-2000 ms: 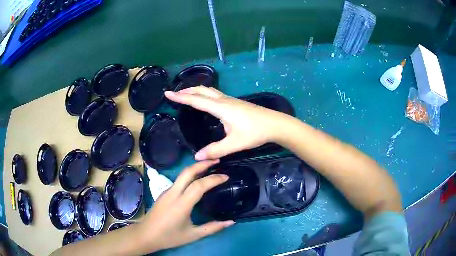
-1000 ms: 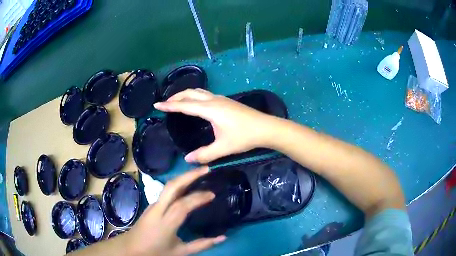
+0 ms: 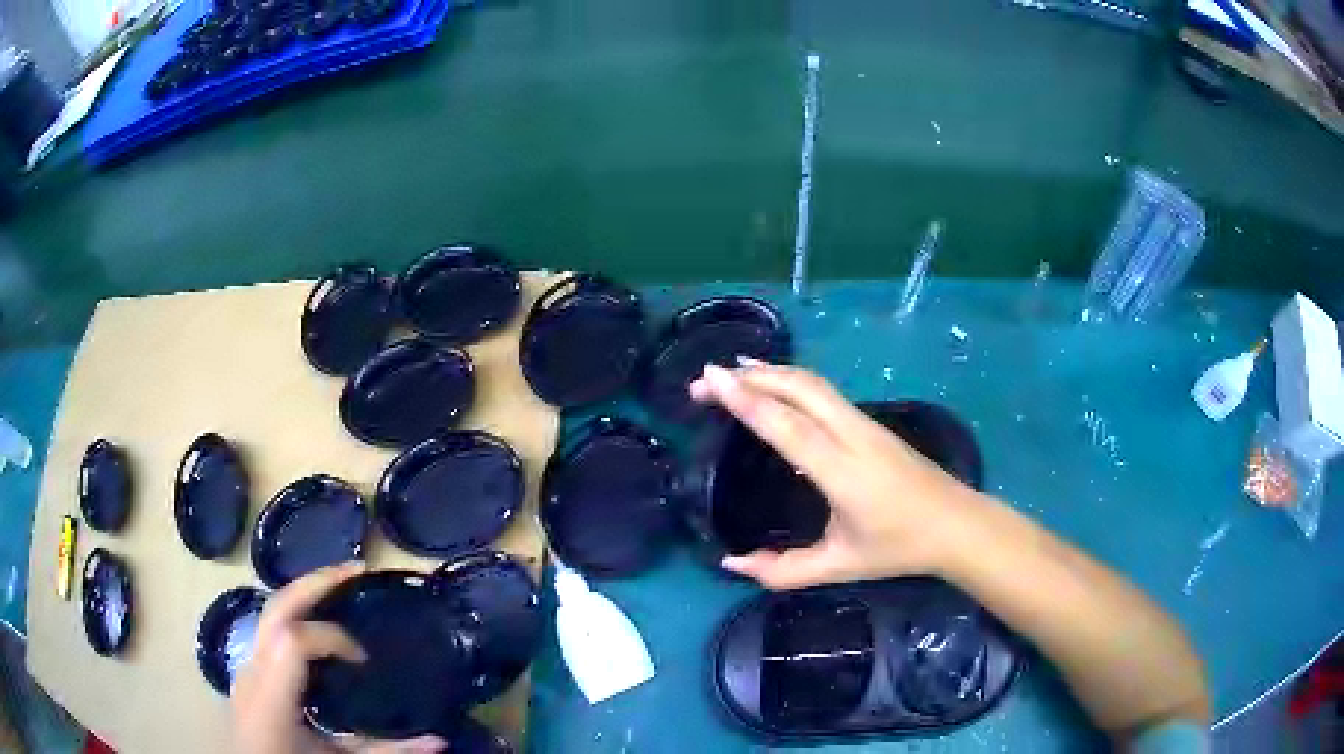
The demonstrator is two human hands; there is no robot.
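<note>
My left hand [image 3: 280,670] holds a glossy black oval cover [image 3: 386,659] by its edge over the cardboard, overlapping other covers. My right hand [image 3: 848,479] has its fingers and thumb around the rim of another black cover [image 3: 759,498] at the far long black housing [image 3: 932,435], which is partly hidden by the hand. A second long black housing [image 3: 848,722] lies nearer, with two wells; shiny clear film [image 3: 943,660] shows in its right well. A white glue bottle [image 3: 597,648] lies between the covers and this housing.
Several black covers [image 3: 450,491] lie on the cardboard [image 3: 162,354] and beside it. A yellow-red lighter [image 3: 65,557] lies at left. A blue tray [image 3: 266,74] is far left. Clear sleeves [image 3: 1147,248], a second glue bottle [image 3: 1223,386], white box [image 3: 1307,368] and parts bag [image 3: 1285,474] are at right.
My left hand has moved left, with a black cover, from the near housing to over the cardboard. My right hand stays on its cover. The view has shifted, so the bench appears lower and further right.
</note>
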